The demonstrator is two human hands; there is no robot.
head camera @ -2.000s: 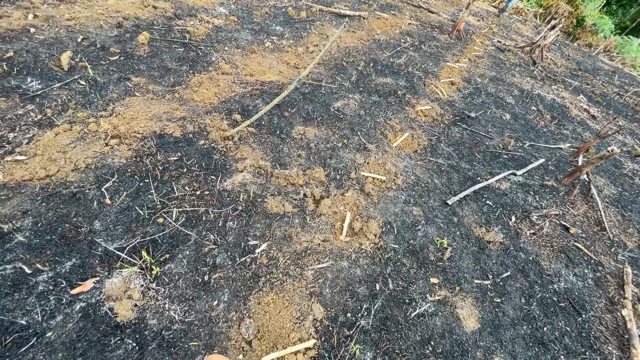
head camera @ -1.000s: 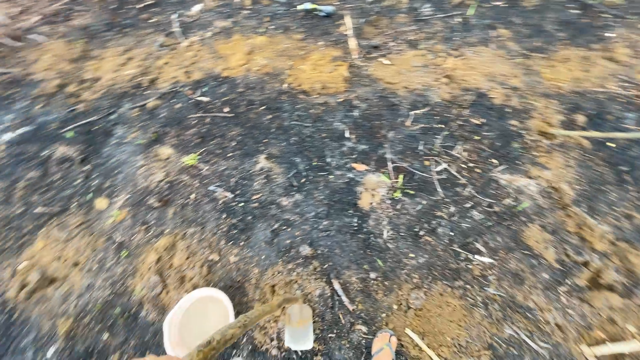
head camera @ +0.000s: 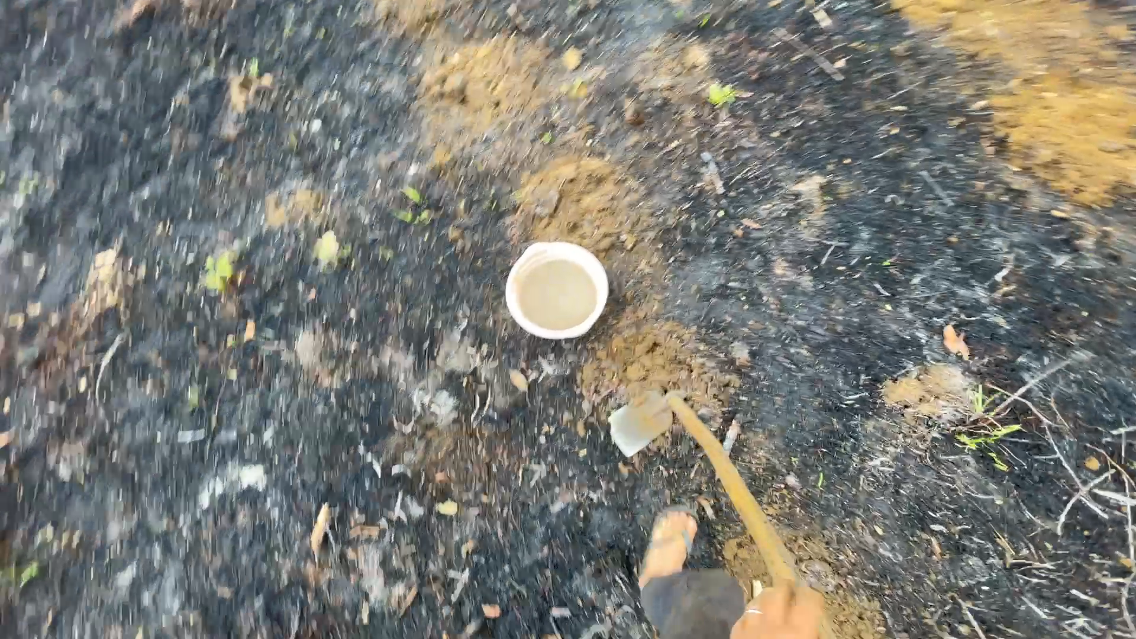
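Note:
My right hand [head camera: 779, 612] is at the bottom edge, closed around the wooden handle [head camera: 735, 486] of a hoe. The handle runs up and left to a pale metal blade [head camera: 641, 424] with soil on it, at the edge of a patch of loose brown soil [head camera: 661, 364]. Up and left of the blade, a round white container [head camera: 513, 297] holds murky, light brown liquid and appears to stand on the ground. My left hand is out of view.
A sandalled foot [head camera: 667, 543] and a dark trouser leg [head camera: 692, 602] are left of my right hand. Blackened ground with brown soil patches surrounds them. Thin dry twigs [head camera: 1056, 435] and small green shoots [head camera: 990, 435] lie to the right.
The view has swung down and to the left. The white container and the hoe, at the lower edge one second ago, are now nearer the middle; neither shows two seconds ago.

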